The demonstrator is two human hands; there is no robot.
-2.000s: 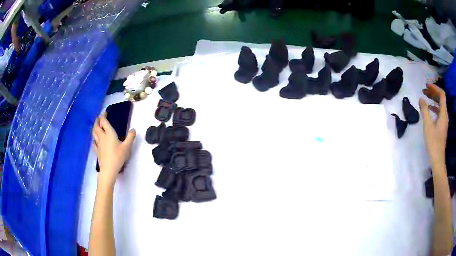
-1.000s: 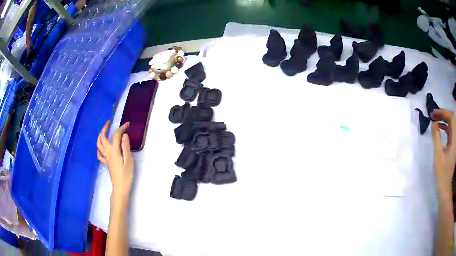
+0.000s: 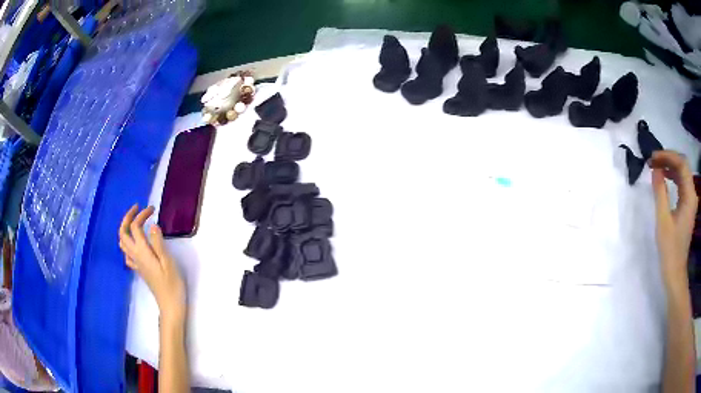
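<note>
My left hand (image 3: 156, 265) is empty with its fingers apart, over the white sheet just below the dark phone (image 3: 187, 181). My right hand (image 3: 676, 203) is at the right edge, its fingertips beside a small pointed black piece (image 3: 648, 138); whether they grip it cannot be told. A second pointed black piece (image 3: 633, 163) lies just left of it. Squarish black parts (image 3: 315, 257) lie in a loose pile left of centre. Taller black joined pieces (image 3: 469, 94) stand in rows along the far edge of the white sheet (image 3: 430, 322).
A blue bin (image 3: 115, 199) with a clear blister tray (image 3: 77, 146) stands at the left. A beaded ornament (image 3: 228, 100) lies above the phone. A small teal tip (image 3: 503, 182) shows on the sheet. White pieces (image 3: 669, 34) and dark items lie at the far right.
My left hand has come off the phone and moved down towards me. My right hand has moved in to the pointed black pieces. The camera view has shifted.
</note>
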